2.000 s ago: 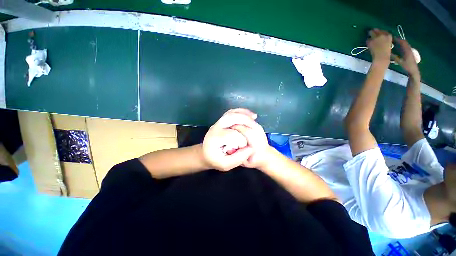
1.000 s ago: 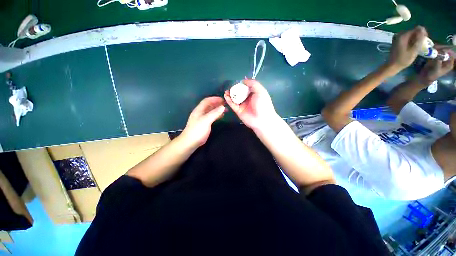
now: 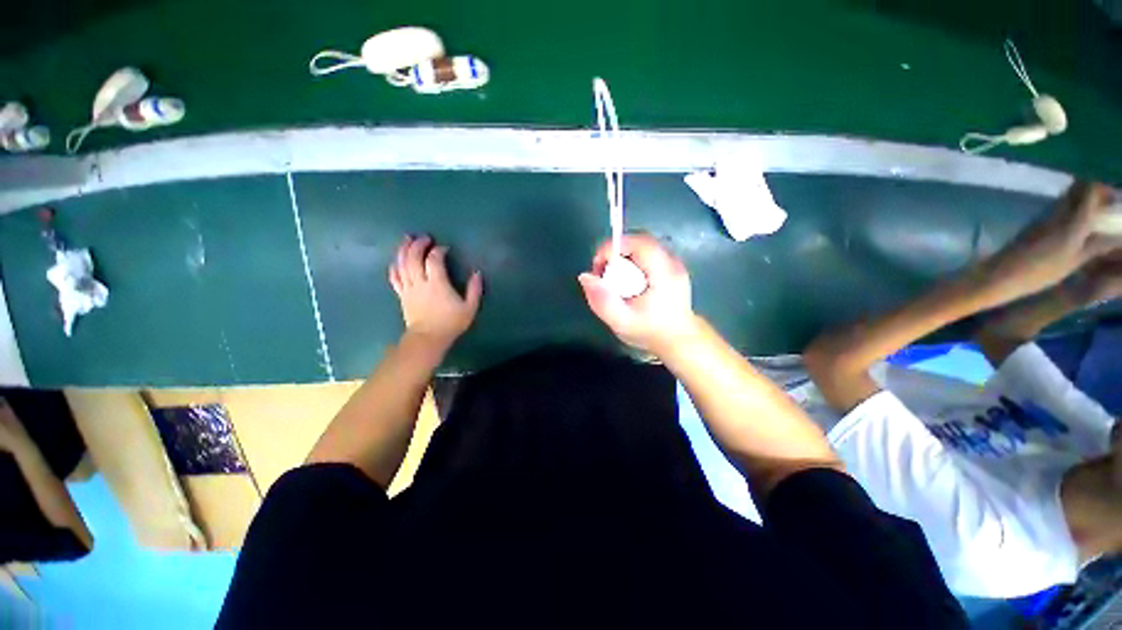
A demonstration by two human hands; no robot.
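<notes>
My right hand [image 3: 650, 295] is closed around a cream-white housing [image 3: 625, 278] above the dark green bench. A thin white wrist strap [image 3: 610, 166] extends from the housing up across the pale rail. Most of the housing is hidden in the fingers. My left hand [image 3: 433, 291] is over the bench to the left, fingers apart, with nothing seen in it. On the green belt beyond the rail, a cream oval [image 3: 402, 49] lies against a white cylinder with brown and blue marking [image 3: 450, 74].
More paired units [image 3: 150, 112] lie on the belt at left, and cream ovals with loops [image 3: 1050, 115] at right. A white cloth [image 3: 746, 201] lies by the rail [image 3: 517, 150]. A crumpled scrap [image 3: 76, 286] is at left, a carton [image 3: 295, 425] below. A person's arm [image 3: 947, 286] reaches in at right.
My hands, together two seconds ago, are now apart. The left has moved left and opened over the bench. The right keeps the housing. Several paired units now show on the belt.
</notes>
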